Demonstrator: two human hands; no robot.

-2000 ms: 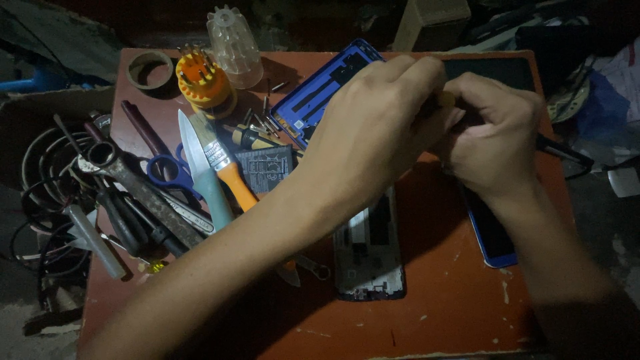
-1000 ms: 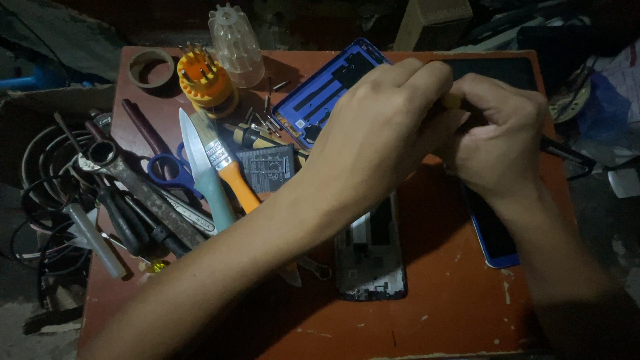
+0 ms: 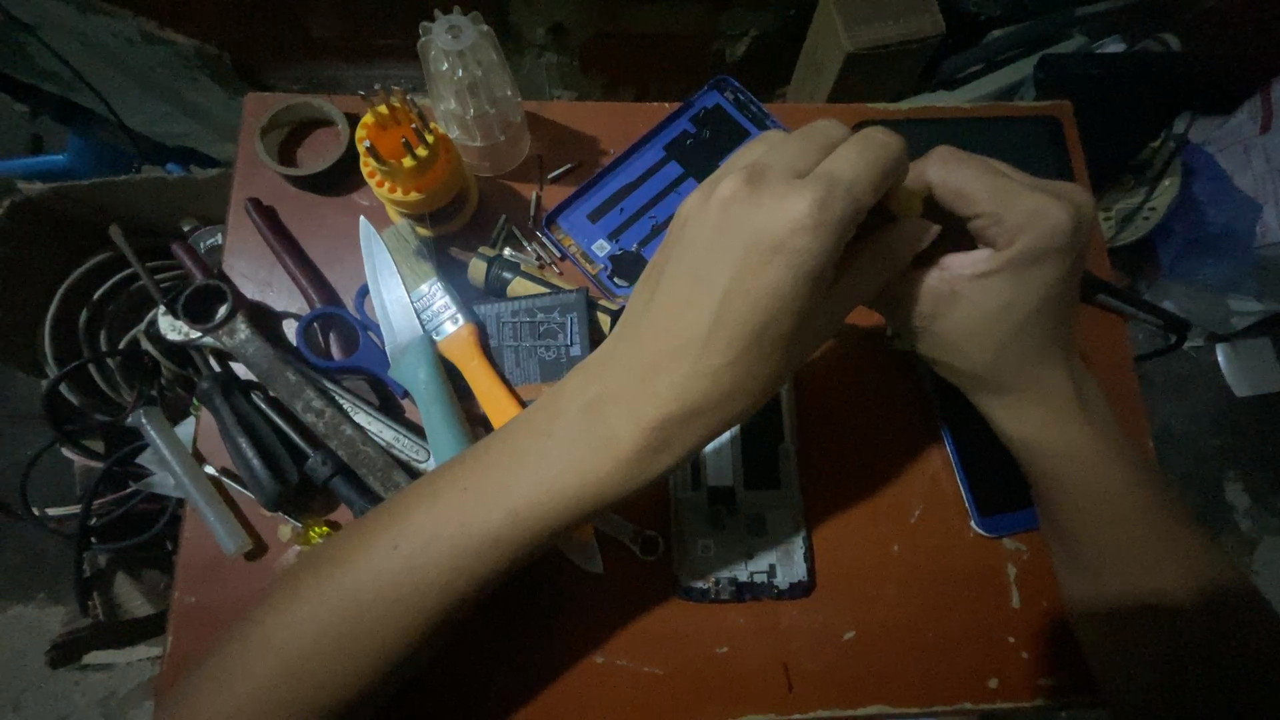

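My left hand (image 3: 790, 230) and my right hand (image 3: 990, 250) meet at the upper right, above the table. Between their fingertips shows a small part of a yellow object (image 3: 908, 198); the rest of it is hidden. Under my left wrist lies an opened phone frame (image 3: 745, 540), its inner side up. A blue phone back cover (image 3: 660, 180) rests behind my left hand, partly covered by it. Beneath my right hand is a blue-edged phone (image 3: 985, 470) with a dark face. A flat phone battery (image 3: 535, 335) lies left of my left forearm.
On the left are a knife (image 3: 425, 370), an orange-handled brush (image 3: 475, 365), blue scissors (image 3: 340, 340), a ring wrench (image 3: 290, 380) and cables (image 3: 90, 330). Farther back stand a yellow bit holder (image 3: 415, 170), its clear cover (image 3: 475, 90) and a tape roll (image 3: 303, 138). Loose bits (image 3: 525, 240) lie nearby.
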